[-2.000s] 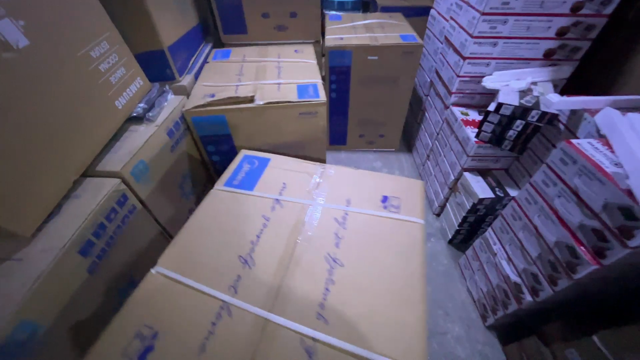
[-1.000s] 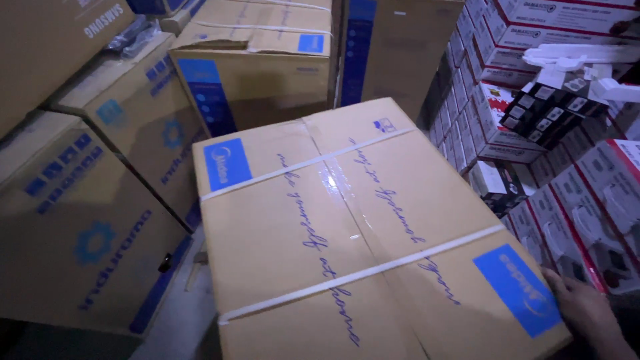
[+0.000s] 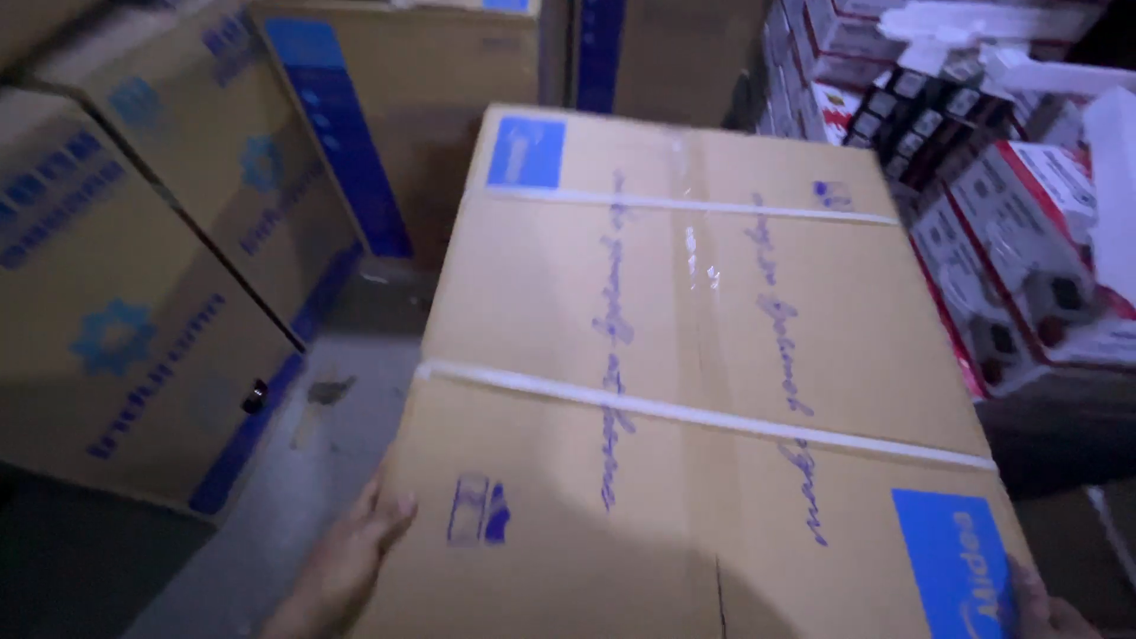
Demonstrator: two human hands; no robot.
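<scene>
A large Midea cardboard box (image 3: 550, 426) fills the middle of the head view, its top taped down the centre and bound by two white plastic straps. On its near left edge rests my left hand (image 3: 355, 550), thumb against the cardboard and the other fingers hidden along the side. My right hand (image 3: 1047, 603) is at the near right corner beside the blue logo, partly cut off by the frame. Both hands hold the box between them. The underside of the box is hidden.
Indurama cartons (image 3: 169, 355) stand at the left, beside a strip of grey floor (image 3: 328, 426). Behind are more tall cartons (image 3: 444, 80). Stacked white and red boxes (image 3: 1012, 257) line the right side, with small black boxes (image 3: 923, 115) and white packing pieces on them.
Both hands are now on the box; one second ago only the right hand showed, at its near right corner. The box has turned, and more floor shows at its left. The view has shifted.
</scene>
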